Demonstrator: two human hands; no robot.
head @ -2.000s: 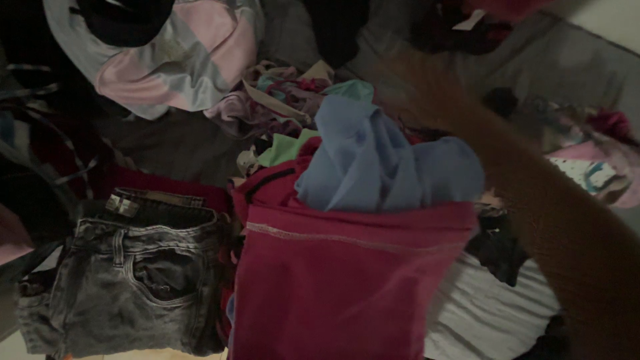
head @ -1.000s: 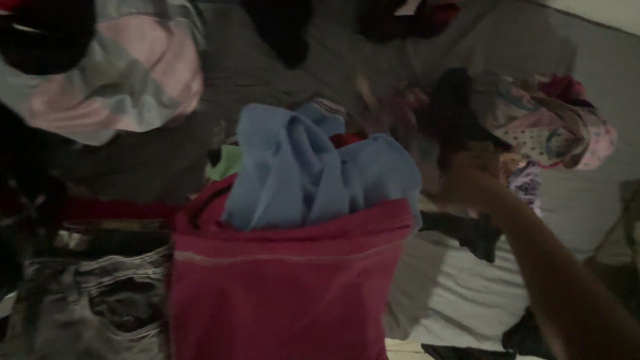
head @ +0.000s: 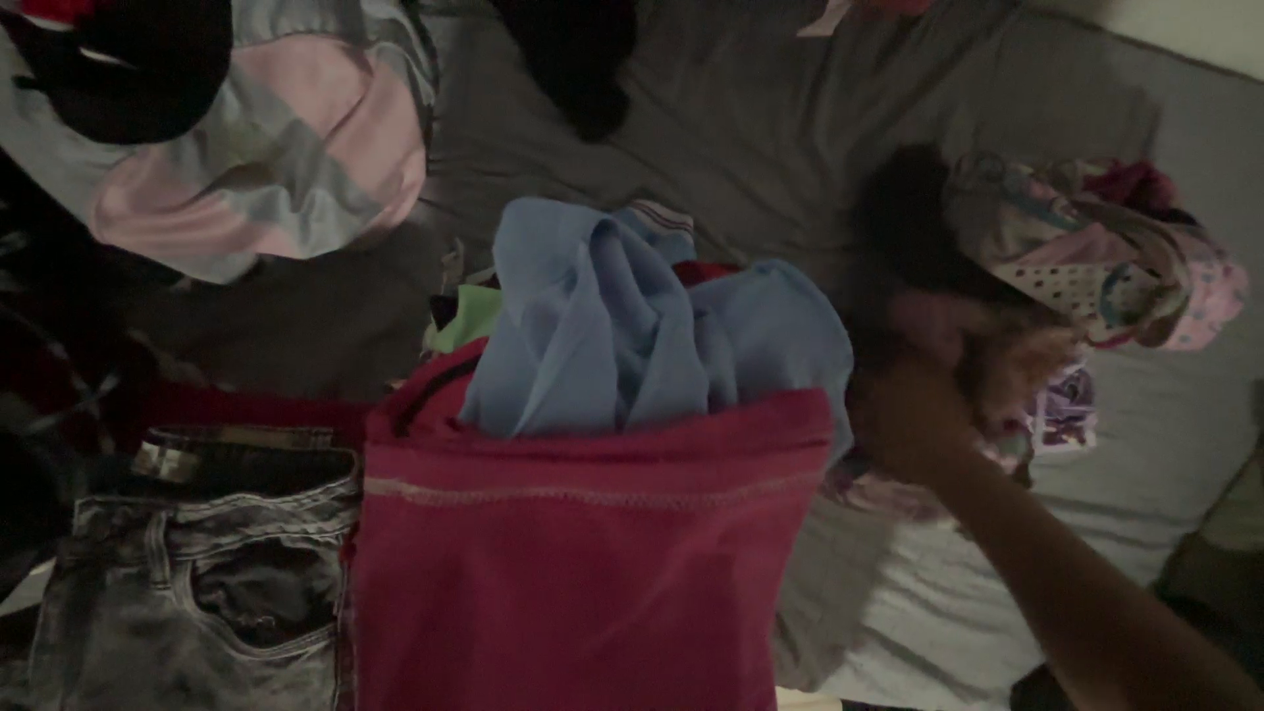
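My right hand (head: 913,410) reaches in from the lower right and touches a dim, blurred heap of small garments (head: 997,370); whether its fingers grip any cloth does not show. Left of it, a light blue cloth (head: 612,326) lies crumpled at the upper edge of a dark pink folded garment (head: 583,583) with a pale seam. Grey denim jeans (head: 227,592), folded, lie beside the pink garment. A green cloth (head: 469,316) peeks out behind the blue one. My left hand is not visible.
A pink and grey satiny garment (head: 326,148) with a black item (head: 138,79) on it lies upper left. Dark cloth (head: 583,59) hangs into the top of the view. A patterned clothes pile (head: 1116,257) sits right on the grey bedsheet (head: 750,118).
My right hand has moved down from above the blue cloth to the small garments at its right. The colourful pile seen behind the blue cloth earlier is mostly gone from there.
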